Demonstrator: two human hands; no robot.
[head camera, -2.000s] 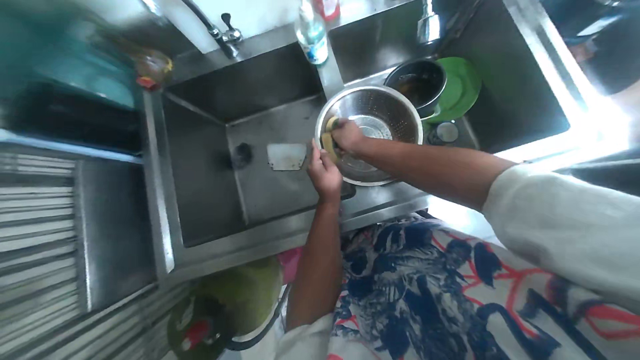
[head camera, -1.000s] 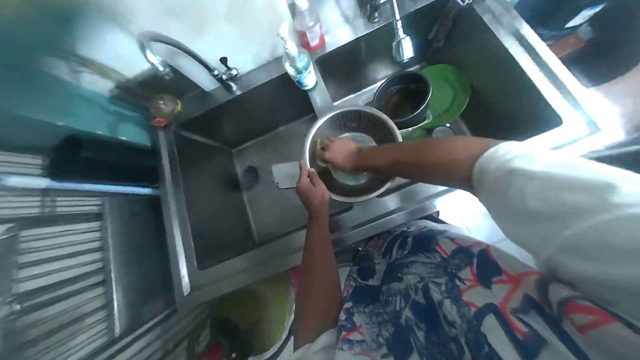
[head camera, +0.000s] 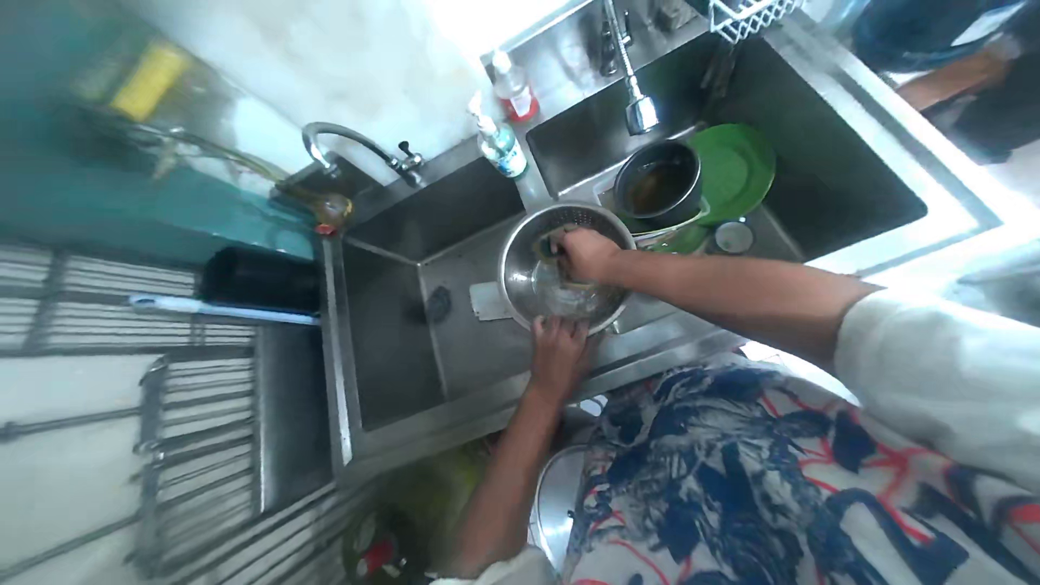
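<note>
A round stainless steel colander (head camera: 526, 296) is held over the divider between two sink basins. My left hand (head camera: 559, 345) grips its near rim, fingers curled over the edge. Inside the bowl, my right hand (head camera: 583, 253) presses a sponge or scrubber (head camera: 546, 246), mostly hidden by the fingers, against the inner wall. A whitish flat piece (head camera: 487, 301) lies on the left basin's floor, partly behind the colander. Right of the colander are a dark pot (head camera: 658, 183) with brownish liquid and a green plate (head camera: 735, 173).
Two pump bottles (head camera: 502, 150) (head camera: 514, 88) stand behind the divider. A curved faucet (head camera: 349, 132) rises behind the left basin; a spray faucet (head camera: 641, 114) hangs over the right one. A metal rack (head camera: 203, 431) is at left. Another person's arm (head camera: 959, 80) shows at upper right.
My left hand has moved from the colander's left side to its near rim. My right hand has stayed inside the bowl. The view has shifted, showing more of the wall.
</note>
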